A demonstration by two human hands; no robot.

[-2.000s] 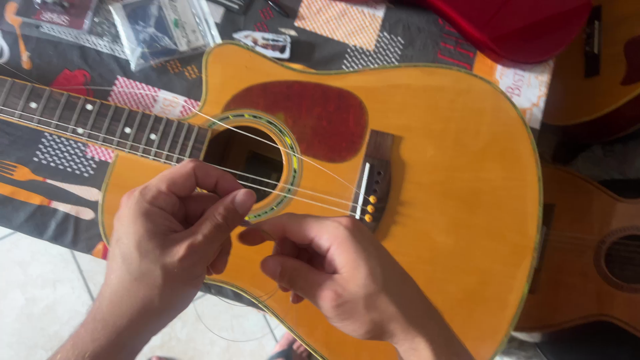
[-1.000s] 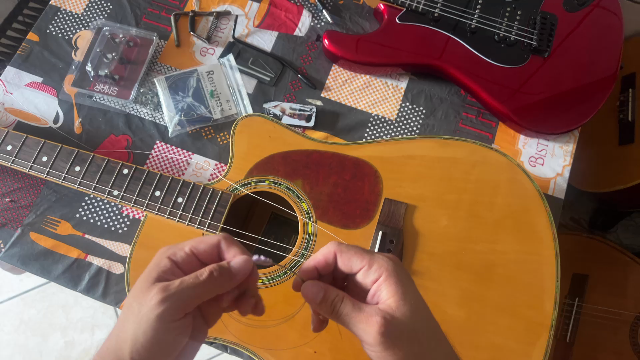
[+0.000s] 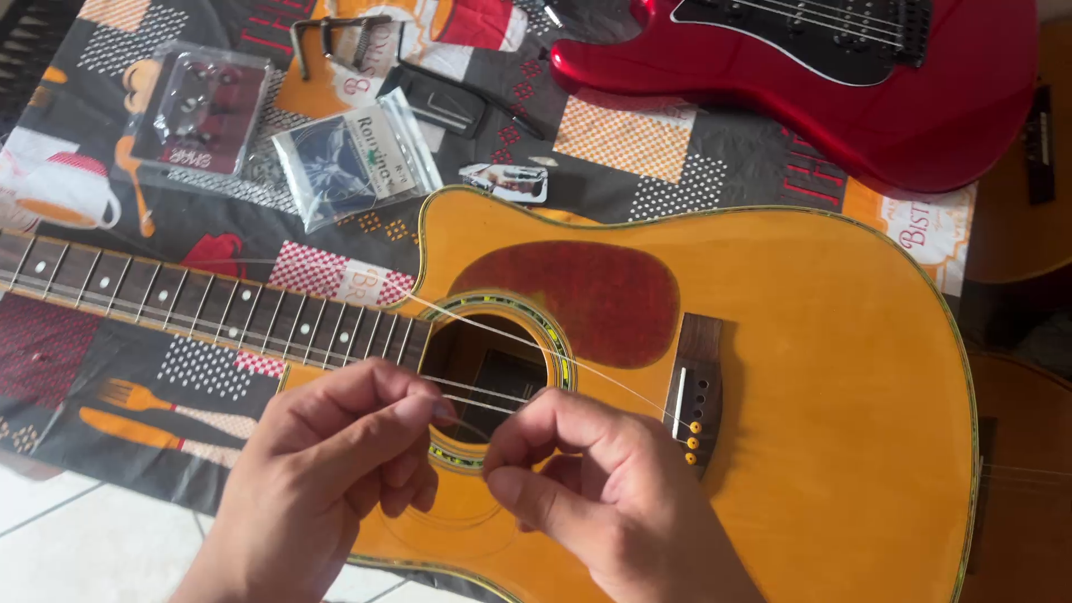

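An acoustic guitar with a red pickguard lies face up on the table. My left hand, over the lower edge of the soundhole, pinches a thin guitar string between thumb and index finger. Just right of it, my right hand has its thumb and index finger close together on the same string; its grip is partly hidden. Faint loops of string hang below the hands. Strings run from the bridge, where yellow bridge pins sit, across the soundhole toward the fretboard.
A red electric guitar lies at the upper right. Beyond the acoustic guitar are a string packet, a clear plastic case, a metal capo and a black tool. Other guitars stand at the right edge.
The view has shifted, showing more of the table's far side than two seconds ago. Both hands stay close together over the guitar, with a small gap between their fingertips.
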